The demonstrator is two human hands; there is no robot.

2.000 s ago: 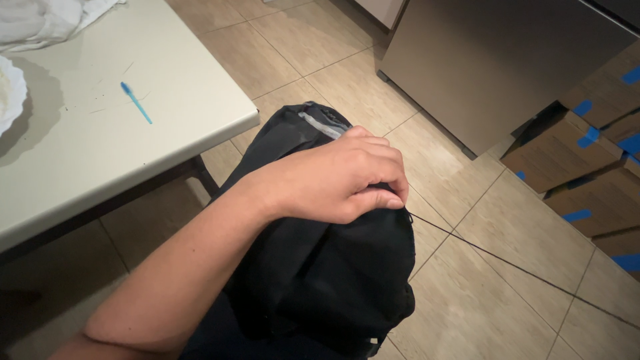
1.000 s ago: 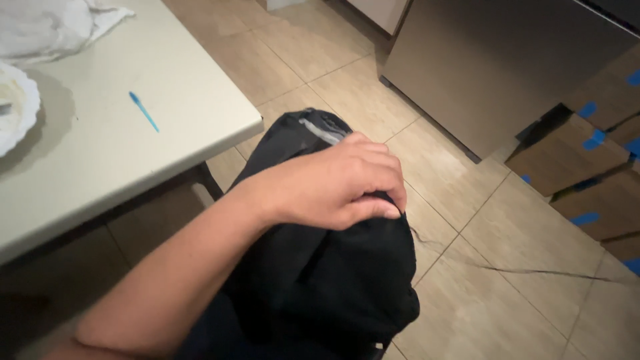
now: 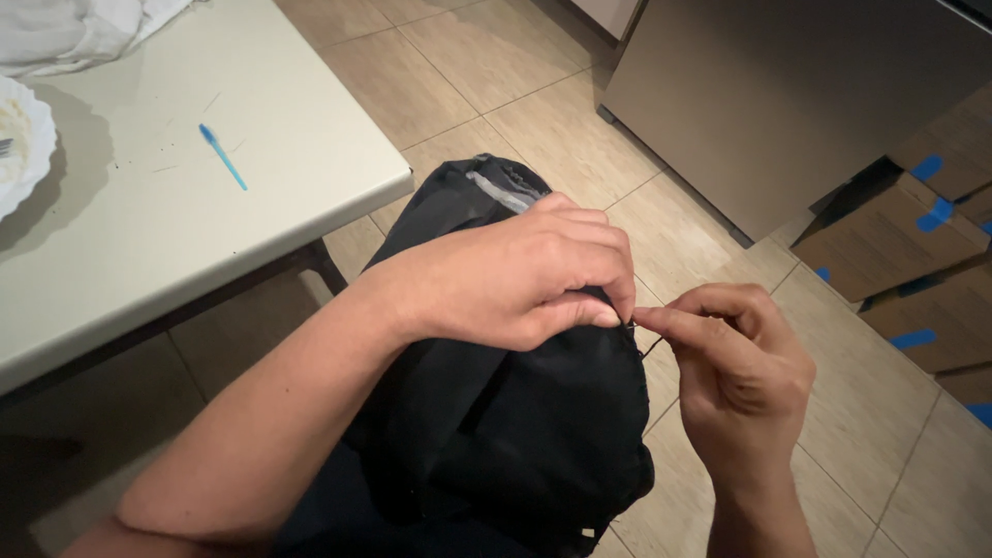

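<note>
Black fabric point(image 3: 527, 418) lies bunched in front of me, with a grey strip point(image 3: 498, 192) near its far end. My left hand point(image 3: 535, 271) reaches across it and pinches its right edge between thumb and fingers. Close against those fingertips, my right hand point(image 3: 736, 364) pinches a thin, shiny thing that looks like a sewing needle point(image 3: 632, 326); most of it is hidden by the fingers. A dark thread point(image 3: 652, 346) runs between the fabric edge and my right hand.
At the left stands a pale table point(image 3: 310, 155) bearing a blue seam ripper or small brush-like tool point(image 3: 225, 159), a white scalloped plate point(image 3: 39, 147) and white cloth point(image 3: 77, 31). Beyond the tiled floor point(image 3: 558, 132) are a metal appliance point(image 3: 721, 101) and taped cardboard boxes point(image 3: 891, 240).
My right hand has come into view from the right and now meets the fabric edge beside my left fingertips. The thread, earlier stretched off to the right, now shows only briefly near the hands.
</note>
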